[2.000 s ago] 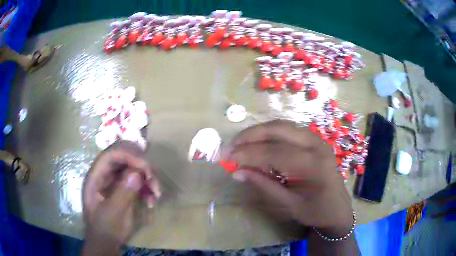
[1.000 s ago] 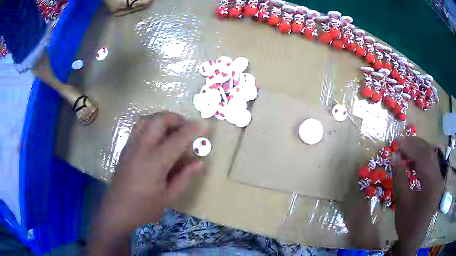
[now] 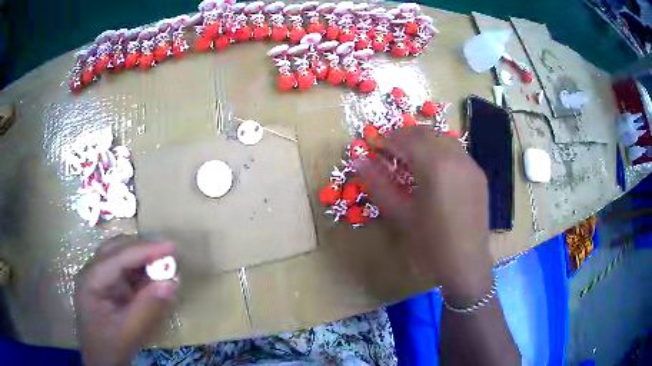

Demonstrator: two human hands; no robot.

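Observation:
My left hand holds a small white disc with red marks between thumb and fingertips, over the table's near left. My right hand is over the heap of red ball pieces with red-and-white trim; its fingertips are blurred, so whether they grip a piece cannot be told. A plain white round lies on a brown cardboard sheet. A single spotted disc lies by a thin stick at the sheet's far edge. A pile of red-marked white discs lies at the left.
Rows of finished ornaments stand along the far side, with a short row before them. Right of the heap are a smartphone, a small white case, a translucent white piece and stained cardboard.
The view has swung right. My left hand now holds the spotted disc between its fingertips; one second ago its fingers were beside it. My right hand is still at the red heap.

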